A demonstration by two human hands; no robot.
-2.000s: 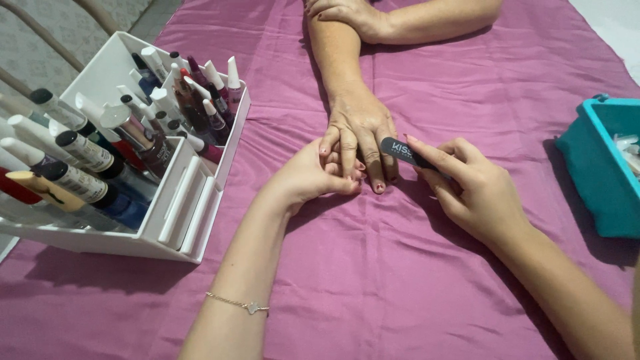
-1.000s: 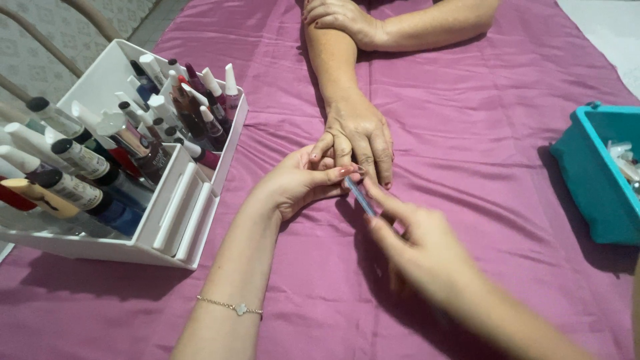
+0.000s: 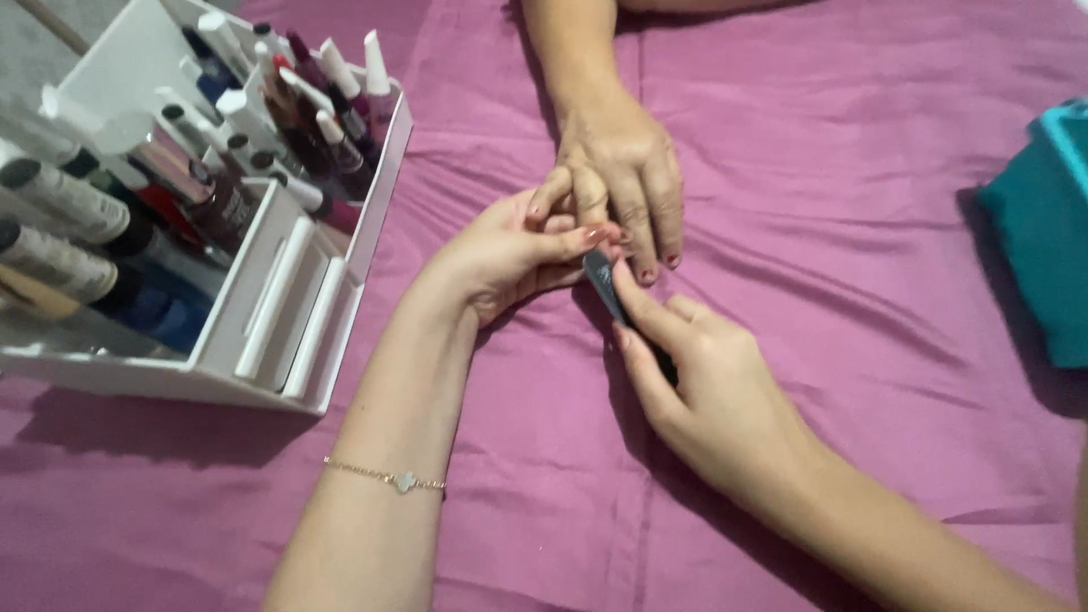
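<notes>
My left hand, with a chain bracelet on its wrist, grips a finger of another person's hand between thumb and fingers. That hand lies palm down, and its nails show dark red polish. Between the thumb and fingers of my right hand is a black nail file bearing writing. The tip of the file is at the held finger, close to my left thumb. Whether it touches the nail cannot be told, as my fingers partly hide that spot.
A white organizer packed with nail polish bottles stands at the left. At the right edge is a teal bin. Beneath everything lies a wrinkled pink-purple cloth. The other person's forearm comes in from the top.
My right hand has brought the file from beside the other person's fingers leftward to the finger in my left hand. My left hand keeps its hold. The view has moved closer.
</notes>
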